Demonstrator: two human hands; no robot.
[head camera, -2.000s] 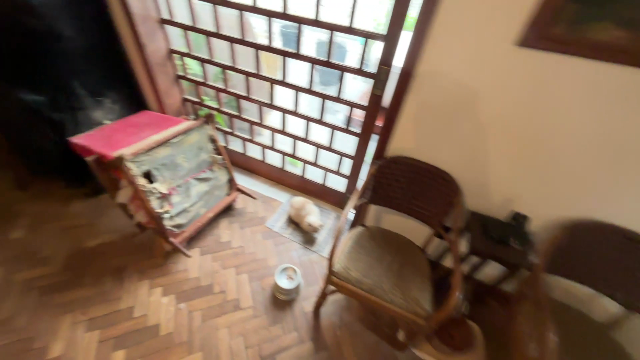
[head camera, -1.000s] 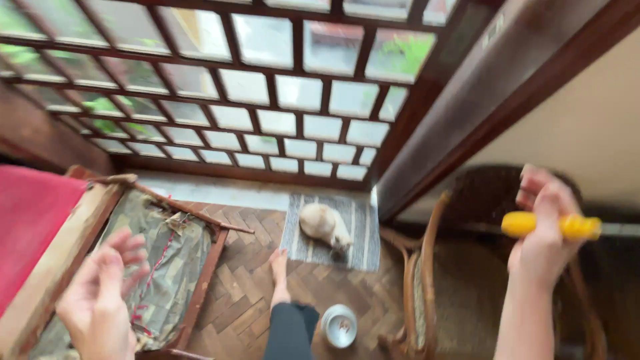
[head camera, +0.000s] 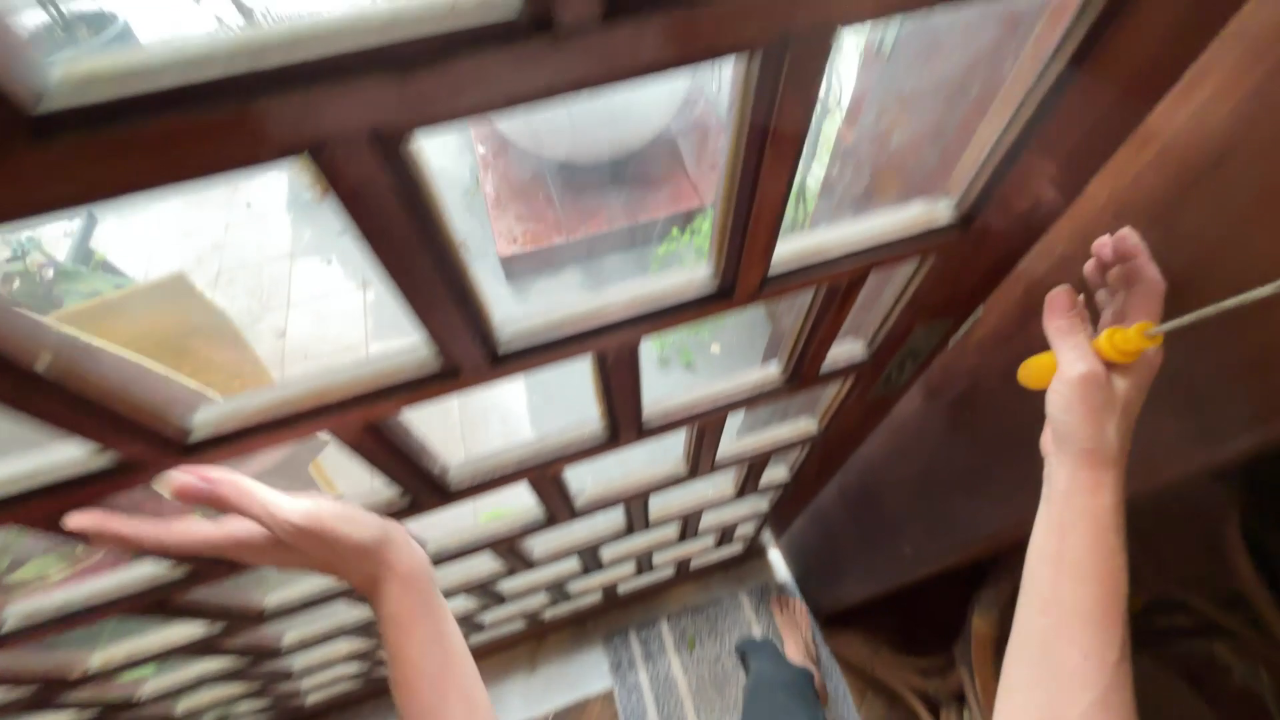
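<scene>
My left hand is raised at the lower left with its fingers apart, holding nothing, in front of a dark wooden lattice door with glass panes. On the right, my right hand is closed around the yellow handle of a tool. A thin metal shaft runs from that handle to the right edge of the view; its tip is out of sight, so the exact kind of tool cannot be told. Behind this hand stands a wide brown wooden door frame.
Below the door lies a grey striped mat, with my bare foot on it. Curved wooden chair parts show at the lower right. A metal lock plate is on the door's right stile. Plants and a red block are visible through the glass.
The view has moved much closer to the lattice door. My foot is now on the mat; the cat seen there before is out of view. The yellow-handled tool stays in my right hand.
</scene>
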